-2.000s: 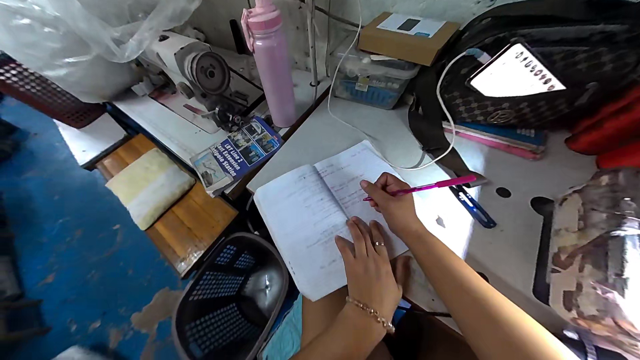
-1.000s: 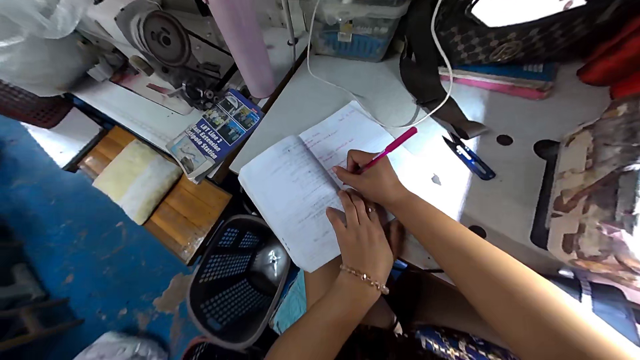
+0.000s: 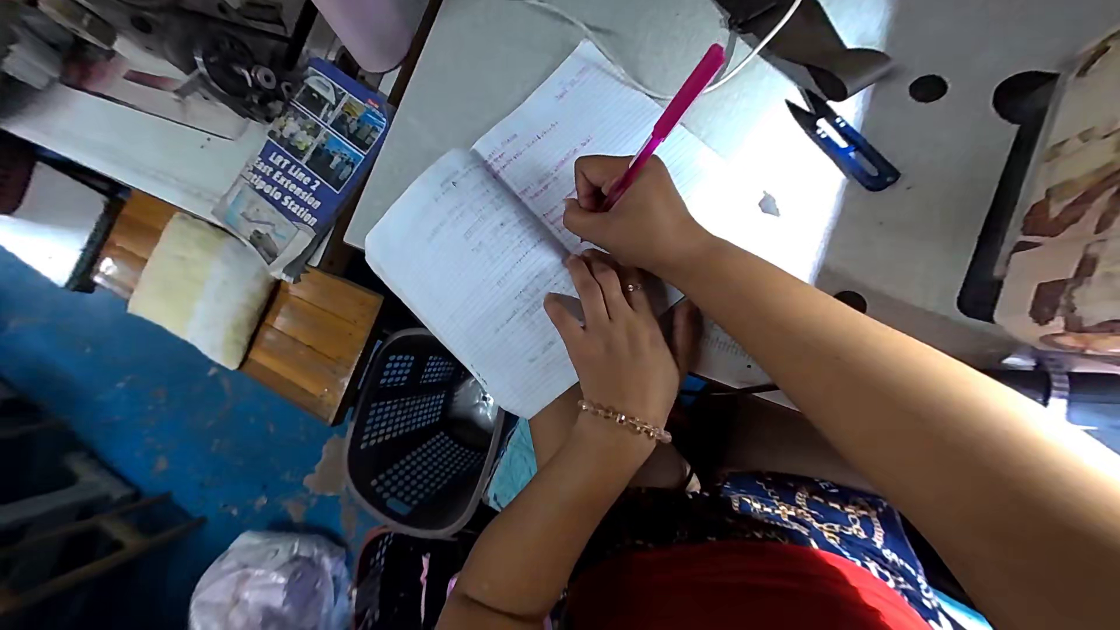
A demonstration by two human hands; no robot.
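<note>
An open ruled notebook (image 3: 472,254) with handwriting on both pages lies at an angle on the pale tabletop. My right hand (image 3: 639,206) grips a pink pen (image 3: 674,114), its lower end at the right page and hidden by my fingers. Flat across the lower part of the notebook rests my left hand (image 3: 617,337), fingers slightly spread, with a ring and a beaded bracelet; it holds nothing. To the right of the notebook are blue-handled thread snips (image 3: 844,140).
A white cable (image 3: 752,57) curves beyond the notebook. Left of the table stand a sewing machine (image 3: 210,61), a printed booklet (image 3: 306,149) and a wooden bench (image 3: 306,341) with a cushion. A plastic basket (image 3: 420,521) sits below the table edge. Patterned material (image 3: 1067,210) lies far right.
The view has moved closer to the notebook. The pen now stands more upright in my right hand than two seconds ago. My left hand remains on the notebook.
</note>
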